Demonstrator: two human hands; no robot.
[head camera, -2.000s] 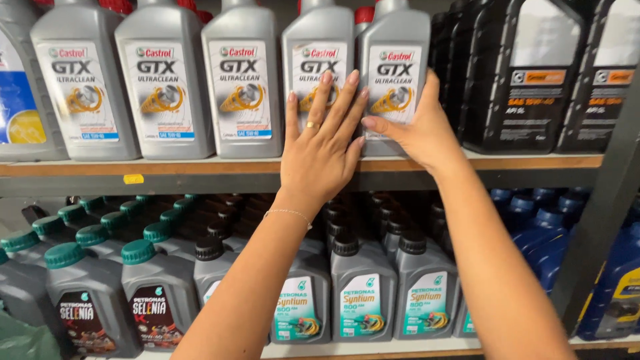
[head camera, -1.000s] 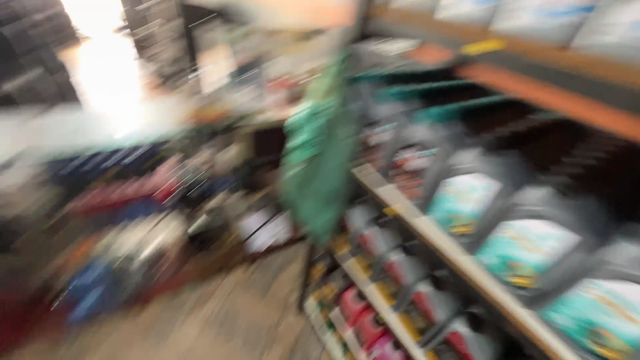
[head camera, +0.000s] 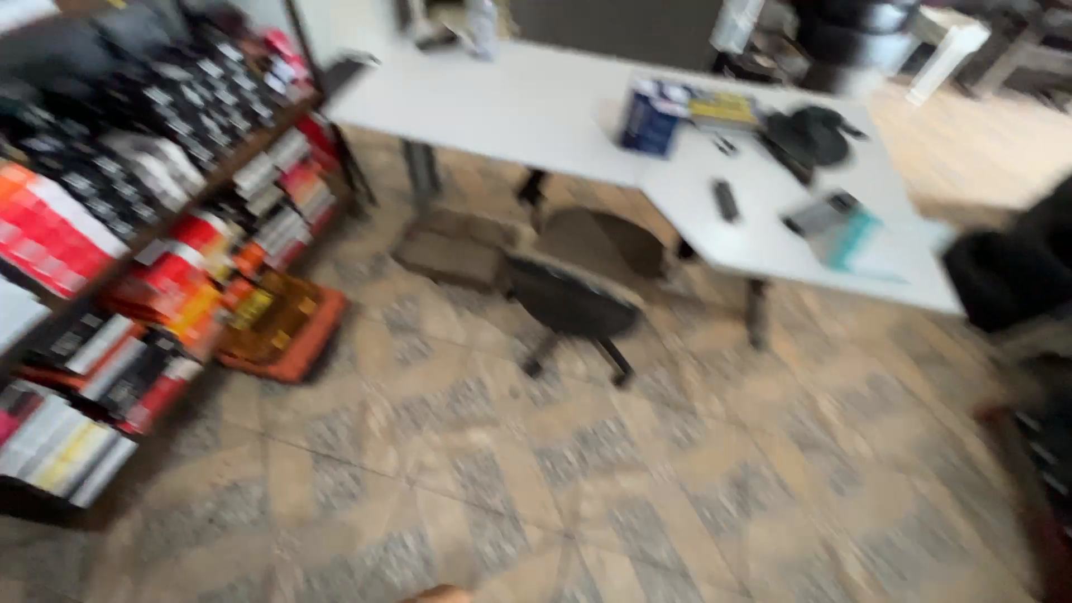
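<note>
A small blurred patch of one of my hands (head camera: 440, 595) shows at the bottom edge of the head view, left of the middle. Which hand it is, and whether it holds anything, cannot be told. It appears over the patterned tile floor (head camera: 519, 452), apart from the furniture. Farther off stands a white L-shaped desk (head camera: 536, 105), bearing a dark blue container (head camera: 651, 117), a dark handheld object (head camera: 725, 201) and a dark cap-like thing (head camera: 808, 134). A swivel chair (head camera: 574, 297) is beside the desk.
Shelves of boxed goods (head camera: 180, 180) line the left side. An orange and brown case (head camera: 285, 331) lies on the floor against them. A brown box-like thing (head camera: 456, 247) sits by the chair. Dark objects (head camera: 1013, 268) stand at the right edge.
The view has swung away from the shelves of oil bottles to the desk and floor. Two seconds ago both hands were at a grey oil bottle; now only a bit of one hand shows.
</note>
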